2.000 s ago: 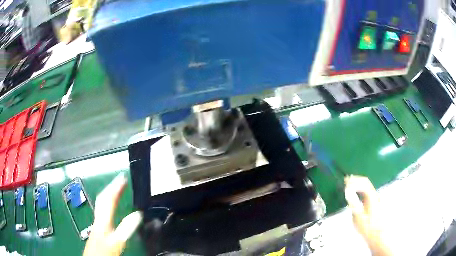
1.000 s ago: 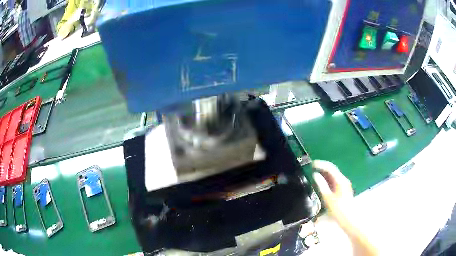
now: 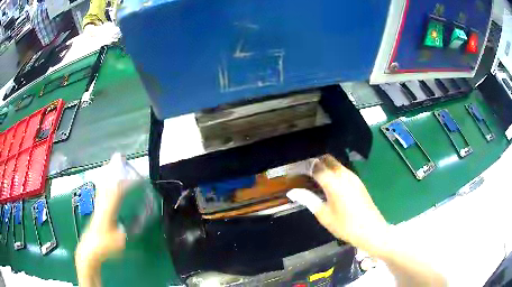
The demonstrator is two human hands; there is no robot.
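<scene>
An orange-brown press nest (image 3: 247,213) lies in black padding below the press head (image 3: 261,123). A phone middle frame (image 3: 219,190) with a blue patch at its left end lies in the nest. My right hand (image 3: 342,202) is at the nest's right end, with thumb and fingers around the frame's right end. A small pale label (image 3: 283,170) shows beside the fingers. My left hand (image 3: 104,221) is blurred, left of the press; a smeared grey shape, apparently another phone middle frame (image 3: 137,196), is at its fingers. The press head is raised above the nest.
The blue press housing (image 3: 247,50) hangs over the work, with the control panel (image 3: 438,39) at upper right. Middle frames lie in rows on the green surface left (image 3: 42,224) and right (image 3: 407,148). A red tray (image 3: 28,151) is left; a black tray (image 3: 421,92) stands behind right.
The press head has risen and the nest shows. My left hand has come back into view. My right hand has moved inward to the nest. The frame close beside the press's right side is gone from there.
</scene>
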